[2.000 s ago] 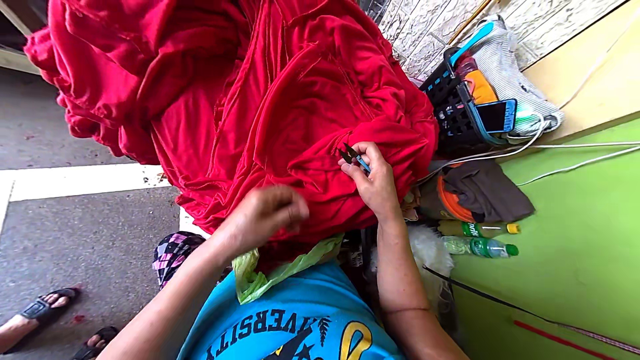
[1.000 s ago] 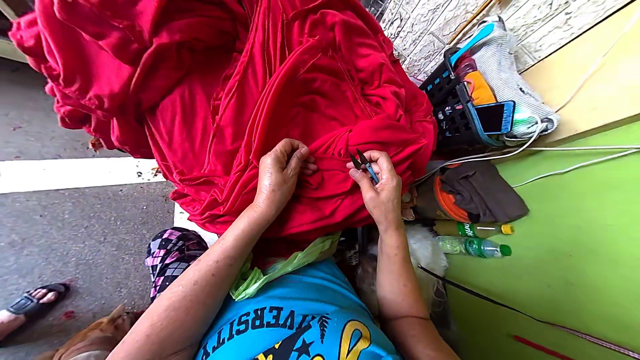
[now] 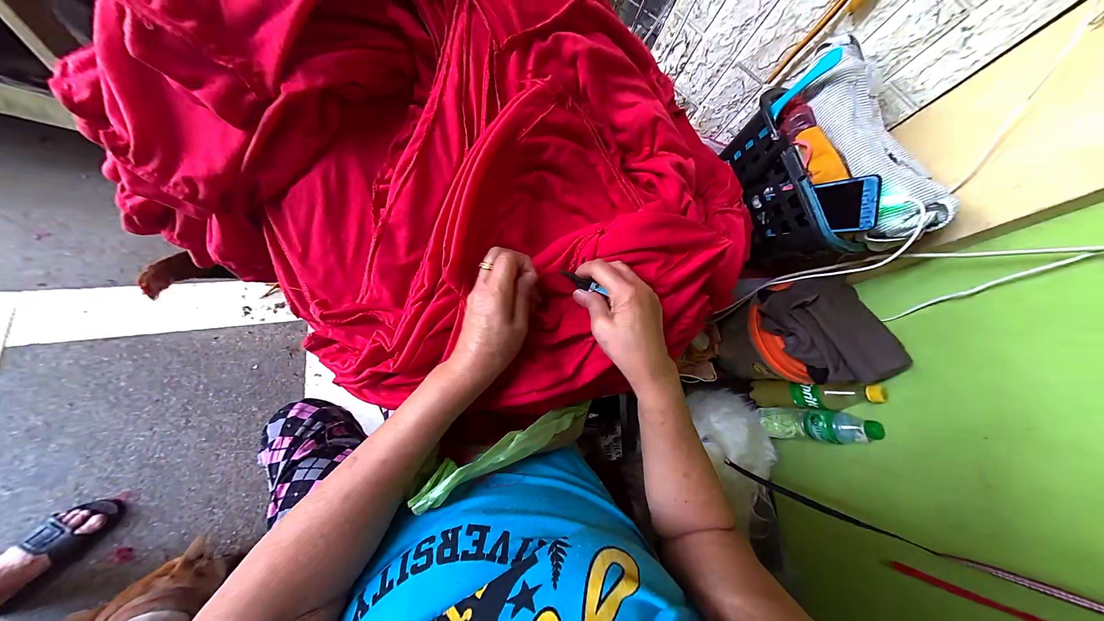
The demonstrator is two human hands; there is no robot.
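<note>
A large heap of red fabric with many seams and folds spreads before me. My left hand pinches a bit of the red fabric near the heap's lower middle, a ring on one finger. Just right of it, my right hand holds a small tool with dark tips and a blue part, which looks like thread snips; its tips point left toward my left hand. Most of the tool is hidden by the fingers. A pale green strip of plastic or cloth lies between the fabric and my blue shirt.
At right stand a black plastic basket with a phone, a dark folded cloth and two plastic bottles. White cables run nearby. A white furry animal, a brown animal and another person's sandalled foot are low in view.
My left hand has come from above the lower fabric onto it, beside my right hand. The snips looked more exposed in my right hand earlier; now the fingers cover more of them.
</note>
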